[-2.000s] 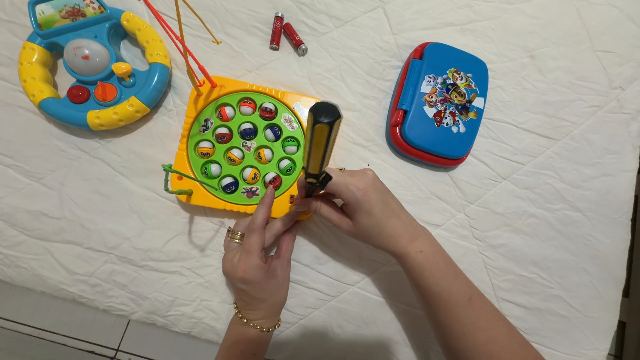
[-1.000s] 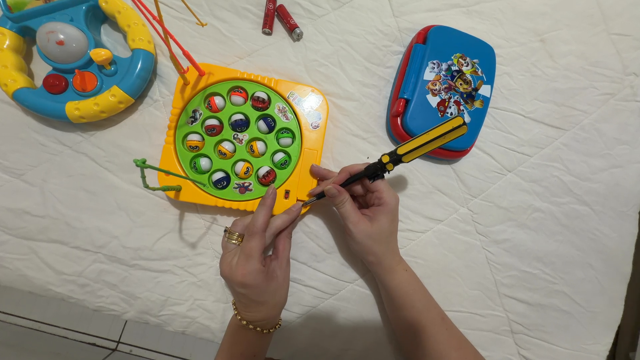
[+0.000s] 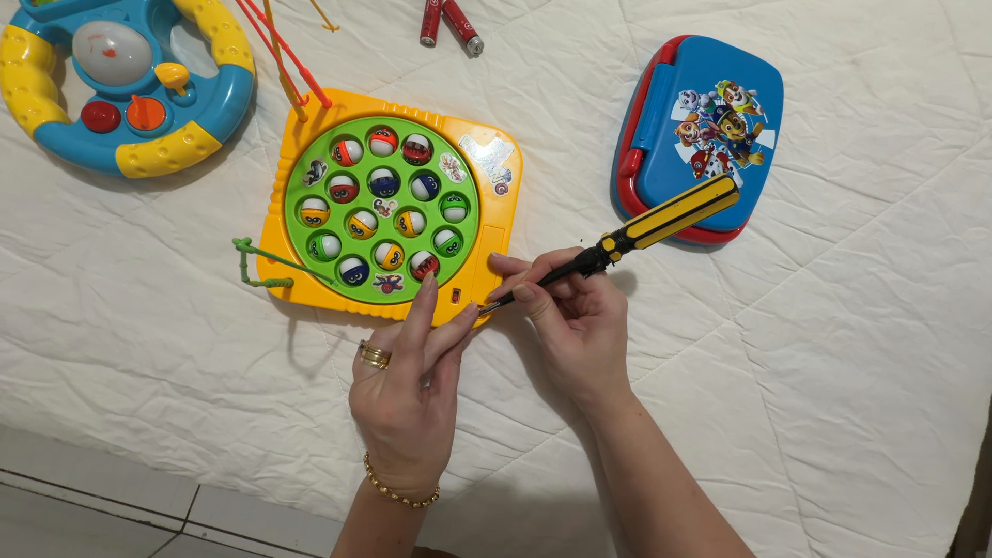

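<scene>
A yellow plastic fishing game (image 3: 502, 205) with a green round tray (image 3: 360, 182) lies on the white quilt, several coloured toy fish (image 3: 362, 225) in its holes. My right hand (image 3: 577, 325) holds a screwdriver (image 3: 670, 213) with a yellow and black handle by its shaft. The tool is tilted, its tip at the game's lower right corner, near a small switch (image 3: 456, 295). My left hand (image 3: 411, 380) rests on the game's lower edge, its fingertips beside the screwdriver tip and at the tray's rim. A green toy rod (image 3: 291, 260) is at the game's lower left.
A toy steering wheel (image 3: 170, 155) lies at the upper left, near red and yellow toy rods (image 3: 288, 53). Two red batteries (image 3: 463, 27) lie at the top. A blue and red plastic box (image 3: 717, 124) sits at the right, partly under the screwdriver handle in view. Tiled floor (image 3: 132, 504) shows lower left.
The screwdriver was more upright over the game two seconds ago; its handle has swung right and tilted down. My left hand has stayed at the game's lower edge.
</scene>
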